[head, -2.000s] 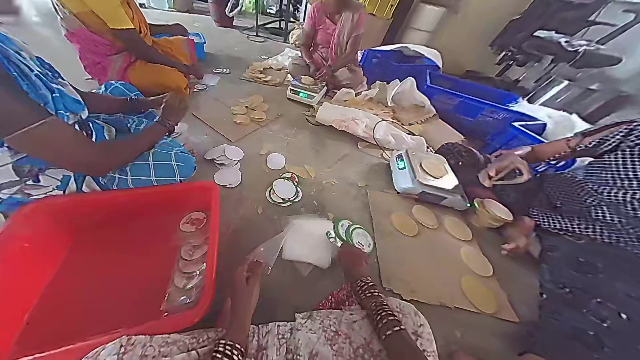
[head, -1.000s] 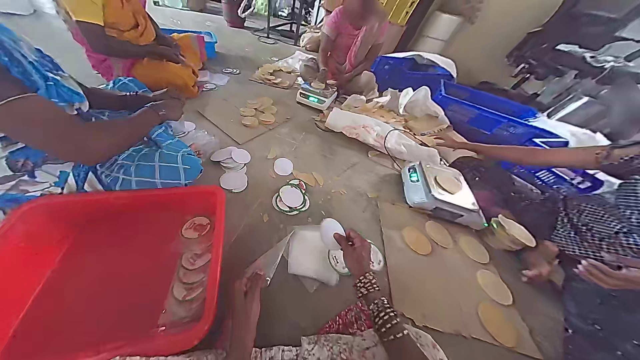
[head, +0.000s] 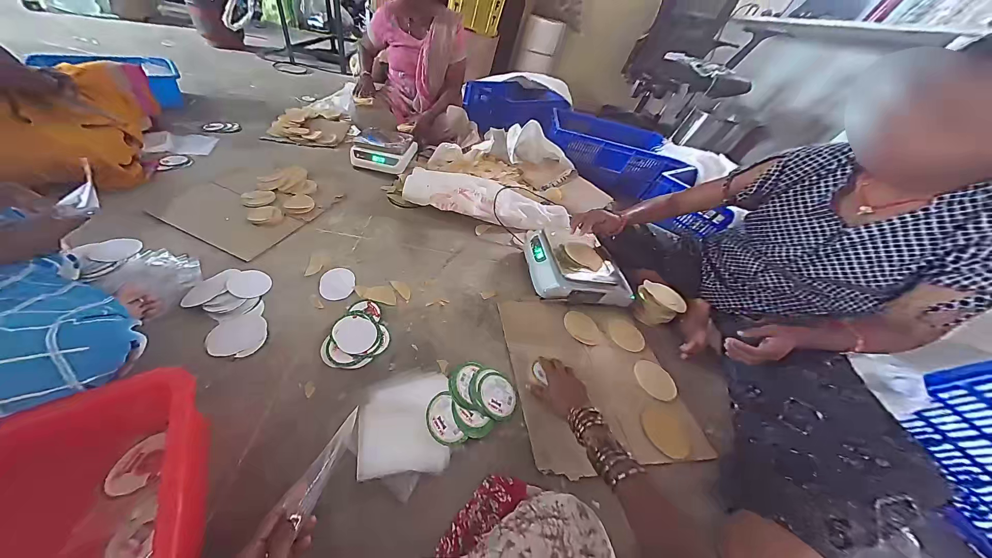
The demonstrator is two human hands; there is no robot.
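My left hand, at the bottom edge, holds a clear plastic bag upright. My right hand, with bangles on the wrist, is palm down over the left part of a cardboard sheet; part of a white round label shows at its fingers, the rest hidden. Several thin round yellowish discs lie on that sheet, right of my right hand. Between my hands are a stack of clear plastic bags and green-rimmed round labels. Another pile of round labels lies farther forward.
A red tub stands at lower left, with round items inside. A digital scale bearing a disc stands beyond the cardboard, beside a co-worker at right. Other co-workers sit at left and at the back. White round papers and blue crates are also there.
My right hand has moved right from the bag stack to the cardboard. The co-worker's hand at right has come to the scale. The view has shifted considerably.
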